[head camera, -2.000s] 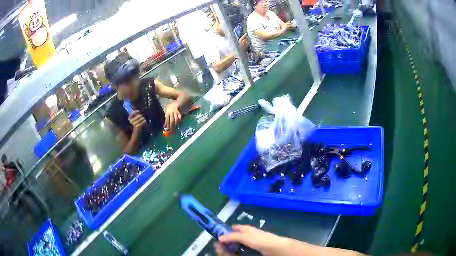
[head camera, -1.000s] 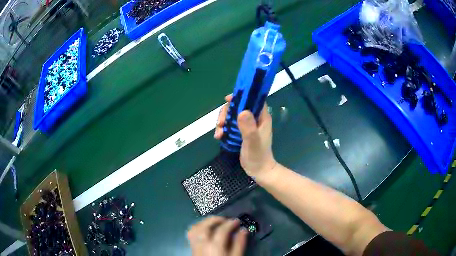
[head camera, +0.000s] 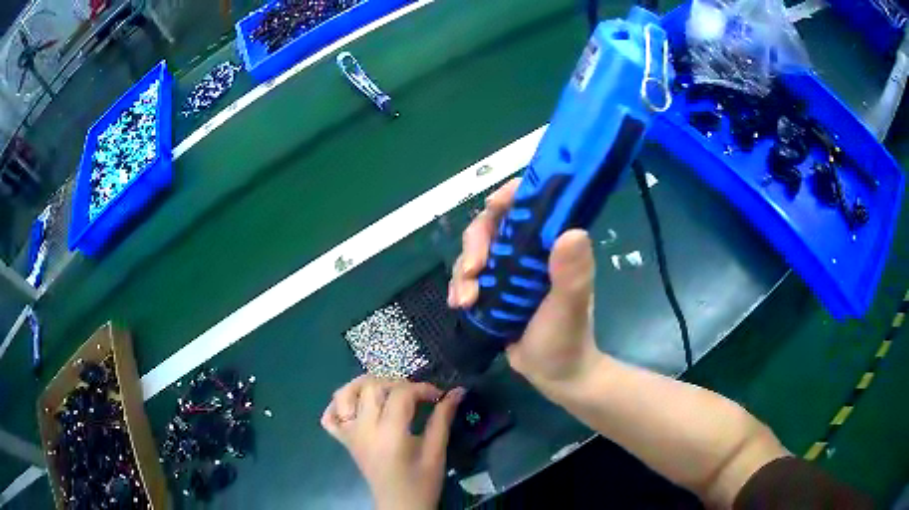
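My right hand (head camera: 543, 299) grips the blue electric screwdriver (head camera: 573, 169) by its black patterned grip, with its nose pointing down over the dark fixture area; the bit tip is hidden. My left hand (head camera: 394, 423) is at the near edge of the screw tray (head camera: 384, 344), fingers bent, thumb and forefinger close together by the screwdriver's nose. Whether it holds anything cannot be told. The tray's left part is full of silvery screws; its bare grid lies beside the nose. A small dark part (head camera: 473, 418) lies right of my left fingertips, partly in shadow.
A cardboard tray (head camera: 125, 398) of dark parts and a loose pile (head camera: 209, 428) lie left. A blue bin (head camera: 847, 289) with black parts and a clear bag is right. The black cord (head camera: 658, 259) crosses the bench. Across the belt are a bin of light parts (head camera: 164, 129) and a loose handle piece (head camera: 366, 84).
The screwdriver has come closer and tilts more to the right at its top. My left hand has moved up and left to the tray's edge. The handle piece on the belt has shifted up and right.
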